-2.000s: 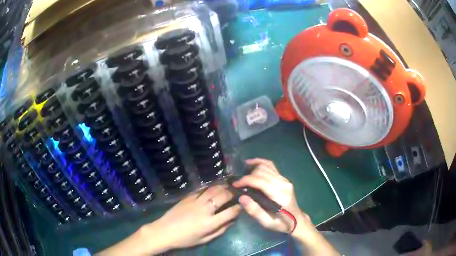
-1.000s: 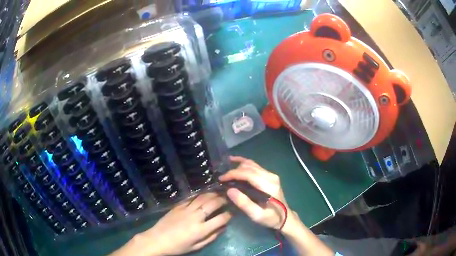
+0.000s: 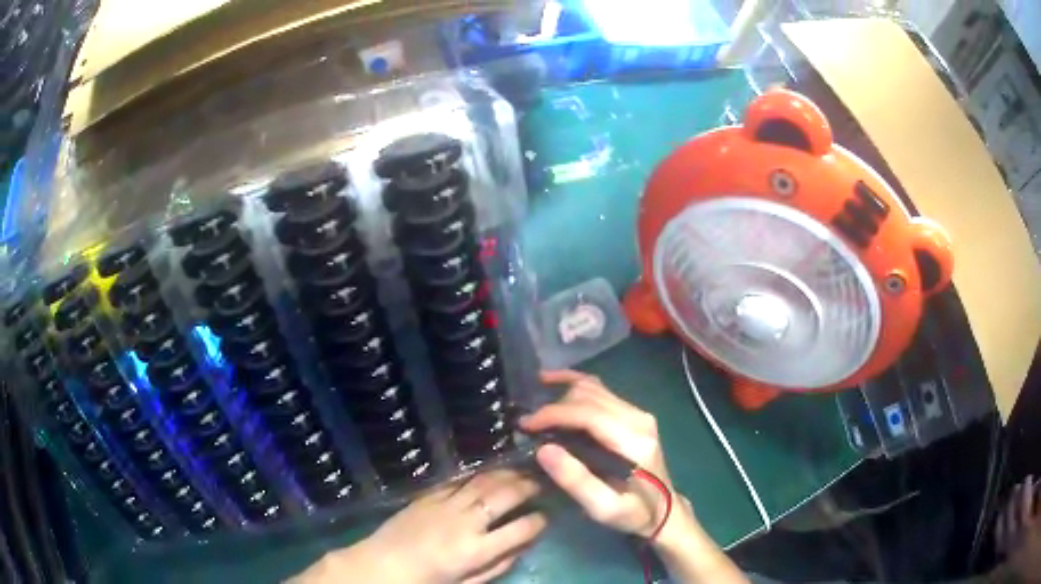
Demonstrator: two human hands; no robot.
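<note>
A clear plastic blister tray (image 3: 394, 285) holds columns of round black components (image 3: 418, 154) with shiny metal contacts. My right hand (image 3: 599, 451) holds a dark test probe (image 3: 591, 456) between thumb and fingers at the tray's lower right corner, and a red lead (image 3: 664, 502) trails over the wrist. My left hand (image 3: 445, 530) lies at the tray's near edge with a ring on one finger; its fingertips are partly hidden, and I cannot tell whether it holds anything. Blue and yellow light shows through the tray's left part.
An orange animal-shaped fan (image 3: 765, 308) stands right of the tray, with a white cord (image 3: 719, 428). A small clear box (image 3: 582, 324) lies between them. A blue bin (image 3: 651, 51) and cardboard (image 3: 228, 34) are behind. Stacked trays (image 3: 902, 416) stand at right. Part of another person's hand shows at far right.
The view has shifted, so the tray and fan appear lower and the blue bin shows more. Both hands stay near the tray's lower right corner, and the right hand still holds the probe.
</note>
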